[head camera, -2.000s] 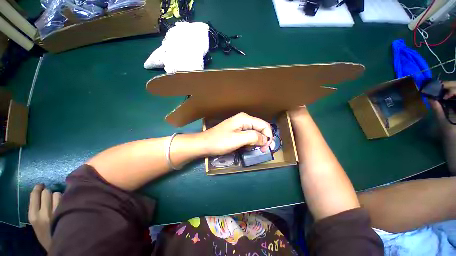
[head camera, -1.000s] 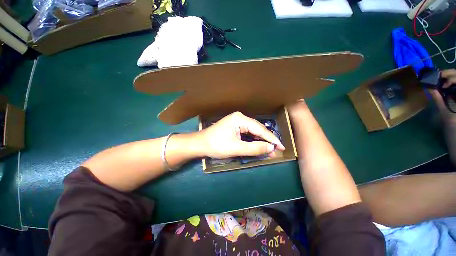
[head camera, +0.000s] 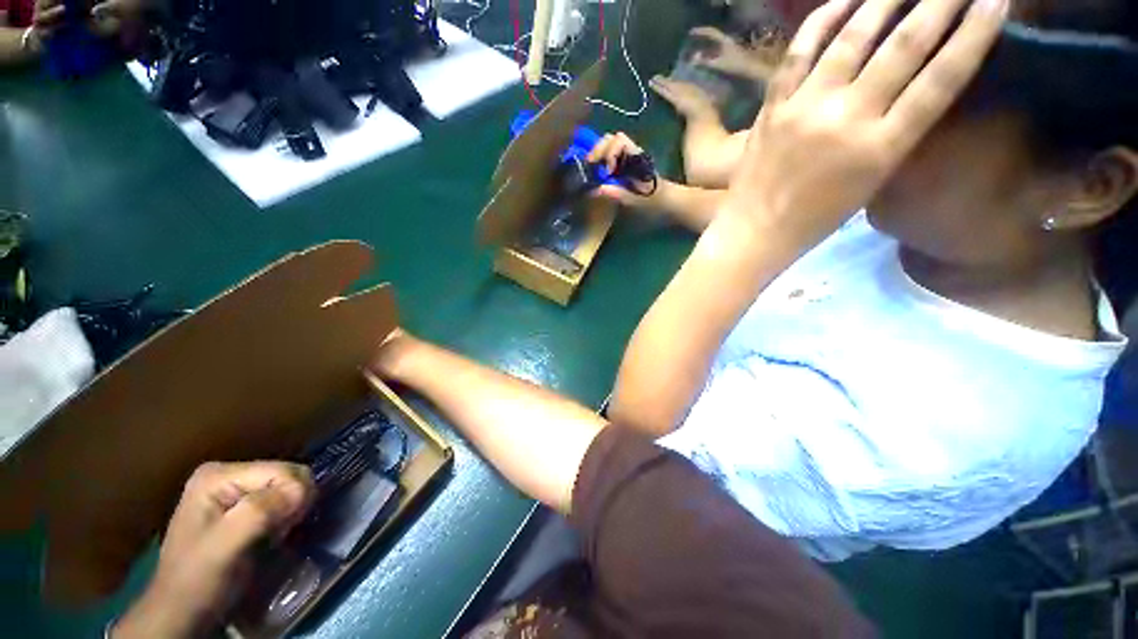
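Note:
A brown mailer box (head camera: 399, 493) stands at the lower left with its lid (head camera: 237, 387) raised. A dark power adapter (head camera: 356, 506) and a black coiled cable (head camera: 356, 443) lie inside. A clear bagged item (head camera: 293, 587) shows near the box's near end. My left hand (head camera: 231, 524) is over the box, its fingers curled; whether they hold anything is hidden. My right hand (head camera: 392, 355) is mostly hidden behind the lid; only its wrist end shows at the lid's right edge.
A person in a light blue top (head camera: 874, 375) sits close on the right, one hand raised. Another open box (head camera: 543, 268), a blue cloth (head camera: 524, 122) and hands with a black item are beyond. Black adapters heap on white slabs (head camera: 268, 175). A white cloth (head camera: 48, 362) lies left.
The view has swung right, so my box now appears lower left and the neighbour is in full view. My left hand's fingers are more curled, and the adapter and coil show more.

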